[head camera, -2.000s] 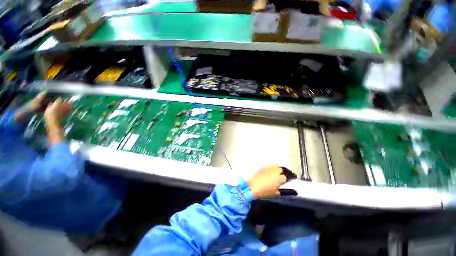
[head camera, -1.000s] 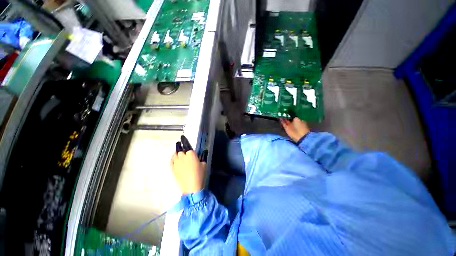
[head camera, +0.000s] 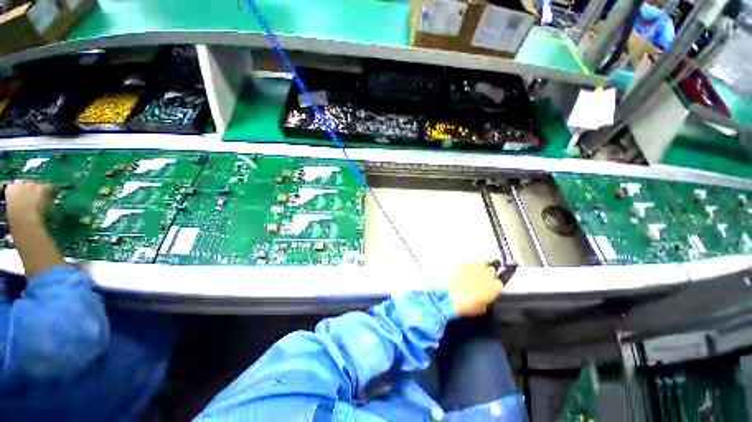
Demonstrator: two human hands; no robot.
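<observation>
My left hand, with black finger cots, rests on the front conveyor rail with no part seen in it. My right hand is out of the picture. A green circuit board with white patches lies on the conveyor left of my left hand, end to end with another board. One more board lies to the right. Between them the bare beige conveyor bed and dark rods show. At the bottom right, part of a green board stands below rail height.
Black component bins hold silver, grey, yellow and dark parts behind the rail. A thin blue cord crosses the view. A co-worker's hand is over the boards at the left. Cardboard boxes stand on the shelf.
The view has swung from the right side back to the conveyor. My right hand, which held a board a second ago, has left the picture. My left hand stays on the rail.
</observation>
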